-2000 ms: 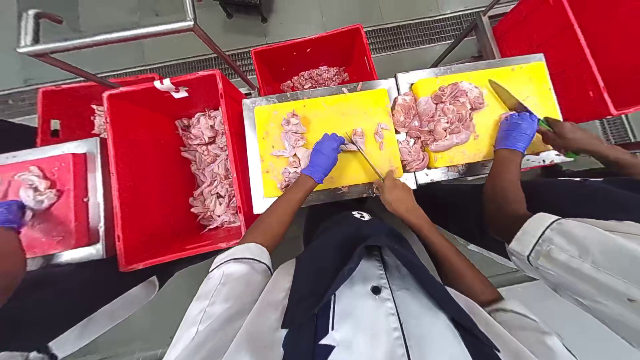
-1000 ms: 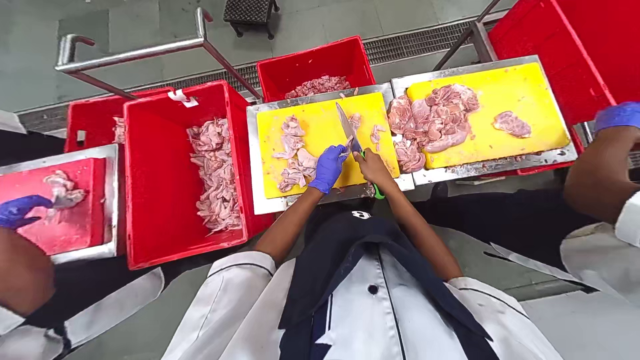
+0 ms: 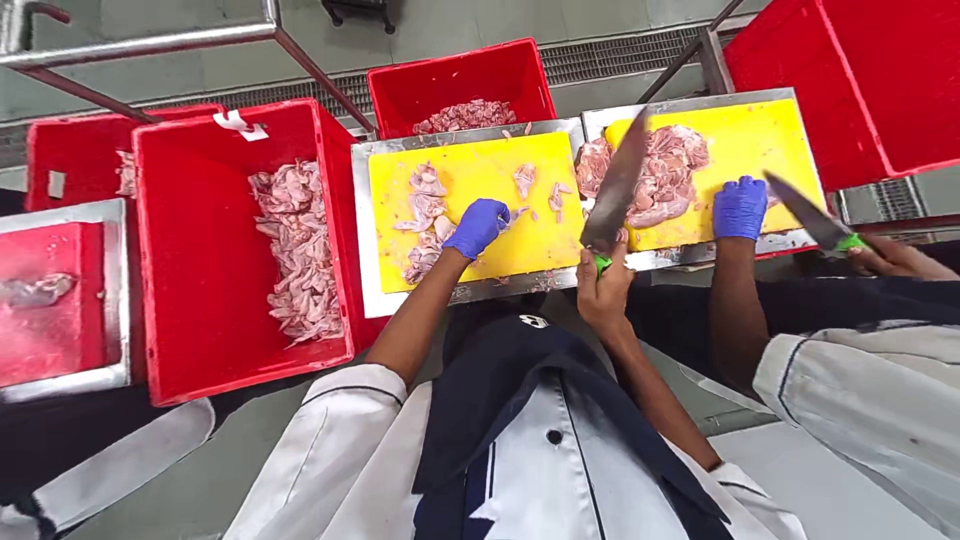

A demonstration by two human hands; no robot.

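Note:
My left hand, in a blue glove, holds a small piece of raw poultry on the yellow cutting board in front of me. My bare right hand grips a green-handled knife, its broad blade raised and pointing away from me over the gap between the two yellow boards. On my board, raw poultry pieces lie in a column at the left. A trimmed piece and small bits lie toward the right.
Red crates hold raw poultry at the left and behind my board. At right, a co-worker's gloved hand rests by a yellow board with a meat pile; their other hand holds a knife. A metal rail stands at upper left.
My right hand has moved right, away from my left hand, with the knife. The co-worker's gloved hand is back on the right board, and their knife is in view again.

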